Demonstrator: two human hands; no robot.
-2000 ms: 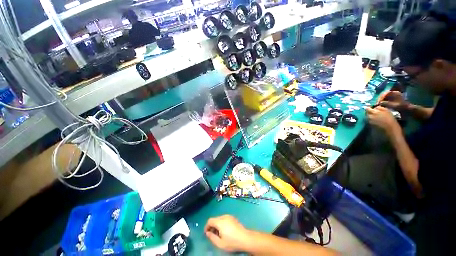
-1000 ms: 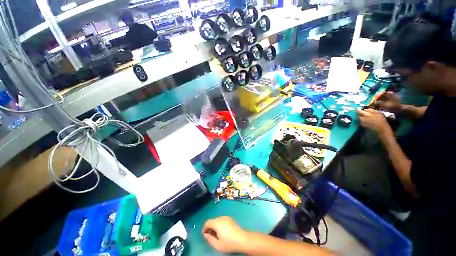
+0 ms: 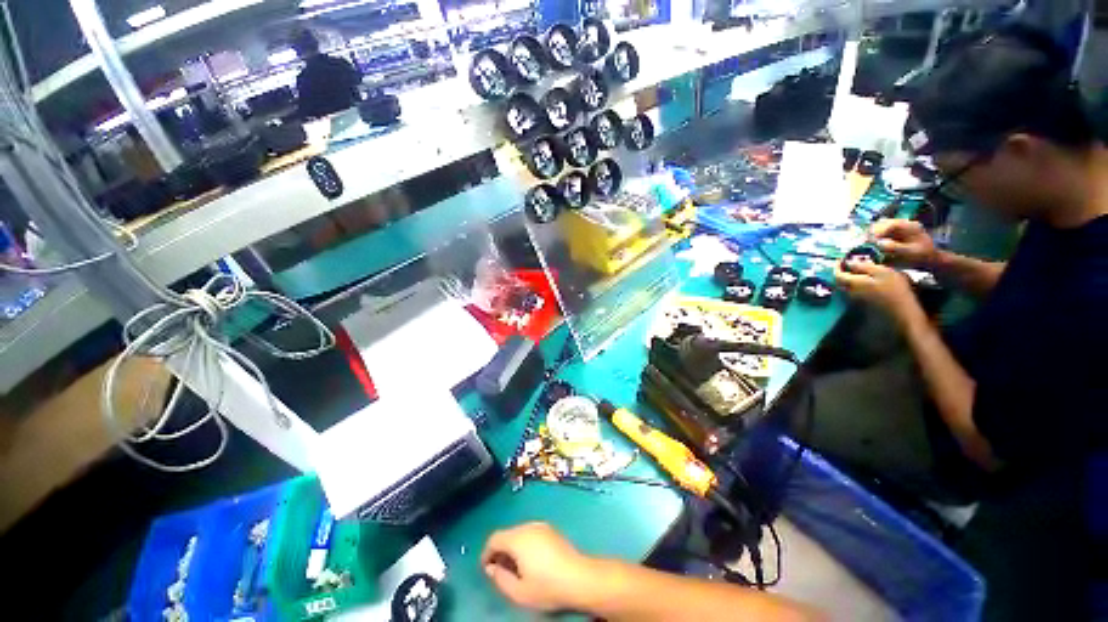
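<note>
My right hand (image 3: pixel 535 569) rests on the green bench mat at the bottom centre, its forearm coming in from the lower right. Its fingers are curled and their tips are blurred. A dark spot shows between them, and I cannot tell whether it is a small part or shadow. A round black housing with a board inside (image 3: pixel 416 599) lies left of the hand, partly cut off by the bottom edge, beside a white paper sheet (image 3: pixel 422 558). My left hand is out of the picture.
A clear round jar (image 3: pixel 574 425) stands among small loose components. An orange-yellow tool (image 3: pixel 662 450) lies beside a dark station (image 3: pixel 683 395). Blue and green bins (image 3: pixel 286 571) and a white-topped box (image 3: pixel 395 450) are left. A clear divider (image 3: pixel 608 292) stands behind. Another person (image 3: pixel 1021 280) works at right.
The whole view has shifted slightly, so things appear further left. My right hand keeps nearly the same pose on the mat. The other person's head and hands have moved a little.
</note>
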